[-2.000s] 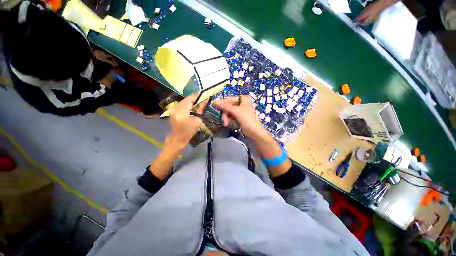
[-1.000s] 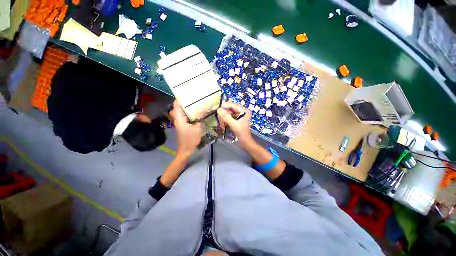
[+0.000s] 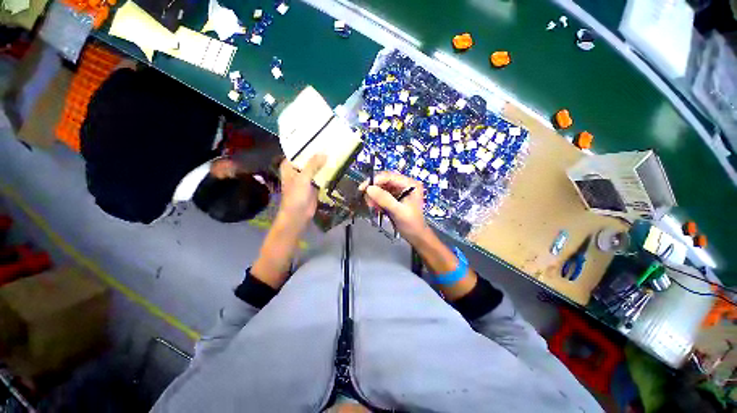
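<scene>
My left hand (image 3: 301, 190) grips a cream-white pad sheet with dark cross lines (image 3: 311, 129) at its lower end, over my lap at the bench edge. The sheet's upper part rises over the bench edge. My right hand (image 3: 396, 202) is just right of it, fingers bent around a thin dark item (image 3: 405, 193) too small to name surely. Thin dark strands hang between and below the hands. Many blue circuit boards with white blocks (image 3: 436, 149) lie piled in a clear tray right behind my right hand.
Tan cardboard (image 3: 517, 218) holds blue-handled cutters (image 3: 574, 264), a small pale knife (image 3: 558, 242), a tape roll (image 3: 612, 240) and an open white bin (image 3: 638, 181). Another strip (image 3: 202, 52) and loose boards lie at upper left. A person in black (image 3: 149, 145) bends down at left. Orange pieces (image 3: 500, 59) sit on the green belt.
The sheet first curled in a wide loop, then lay flatter, and now shows folded and shorter above my left hand. My right hand has moved slightly right, away from the sheet. The person at left has bent down.
</scene>
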